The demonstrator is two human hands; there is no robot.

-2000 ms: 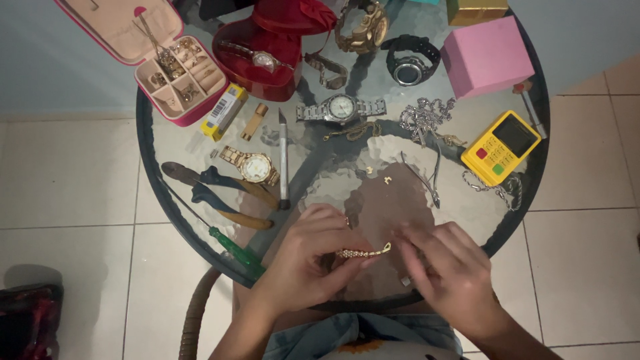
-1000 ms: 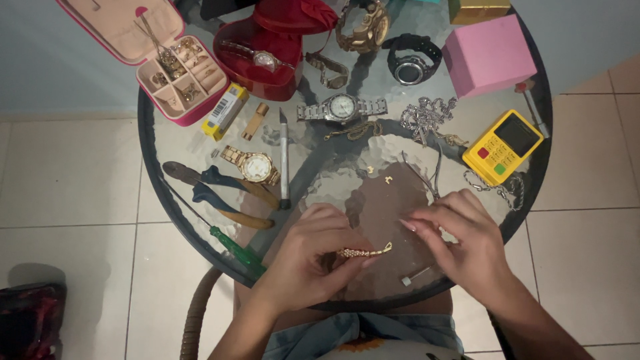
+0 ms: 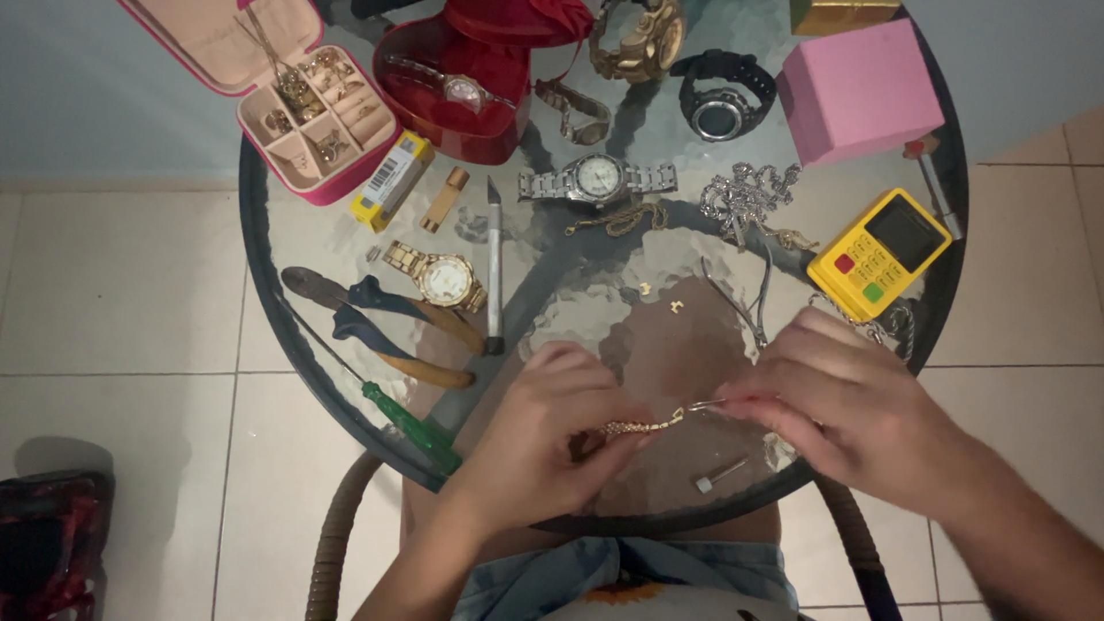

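Observation:
Between the thumb and fingers of my left hand (image 3: 565,431) is a gold-coloured link bracelet or watch band (image 3: 642,426), its end link sticking out to the right. My right hand (image 3: 828,397) pinches a thin metal piece (image 3: 705,404), whose tip is at or very near that end link; whether they touch is unclear. Two small gold-coloured pieces (image 3: 676,306) lie on the glass above. Thin metal tweezers or a similar tool (image 3: 752,302) rest beside my right fingers. Below the hands lies a small pin-like tool with a pale head (image 3: 705,485).
Pliers (image 3: 405,310), a green-handled screwdriver (image 3: 414,427), a craft knife (image 3: 494,267) and a gold watch (image 3: 446,280) lie left. Beyond are a silver watch (image 3: 597,178), chains (image 3: 746,198), a jewellery box (image 3: 319,185) and a pink box (image 3: 862,95). A yellow card reader (image 3: 880,254) sits right.
My right hand now holds a thin metal piece at the band's end; a second ago its fingertips were a little apart from the band. My left hand has stayed in place.

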